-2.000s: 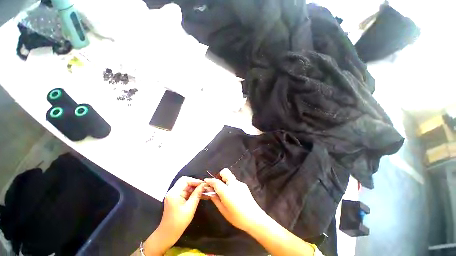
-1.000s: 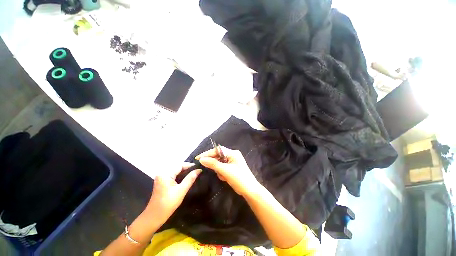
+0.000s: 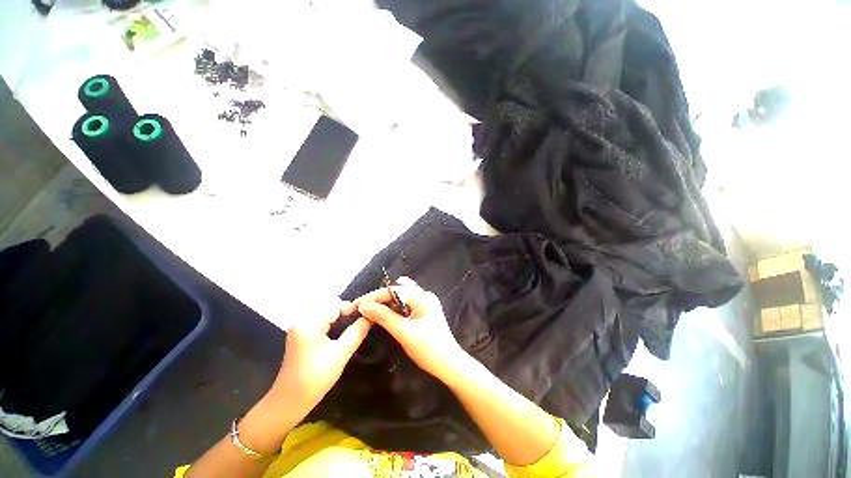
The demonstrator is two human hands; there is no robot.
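Note:
A black garment (image 3: 504, 345) is spread over the near table edge and the lap, with pale dashed stitches on it. My left hand (image 3: 315, 355) pinches a fold of the dark cloth at its left edge. My right hand (image 3: 411, 322) meets it, fingertips nearly touching, with thumb and forefinger at the same fold. Small dark metal snips (image 3: 396, 295) show in my right hand, tips pointing up and away. No needle or thread can be made out at the fingertips.
A dark garment heap (image 3: 588, 159) lies behind. Three black thread cones (image 3: 135, 154), a phone (image 3: 321, 157) and small dark fasteners (image 3: 224, 73) lie on the left. A blue-rimmed bin (image 3: 191, 327) stands lower left, a dark block (image 3: 632, 406) lower right, and cardboard boxes (image 3: 782, 294) far right.
Since two seconds ago, the white piece at my fingertips has gone from view and my hands have closed on dark cloth. The snips now show upright in my right hand. The camera view has shifted.

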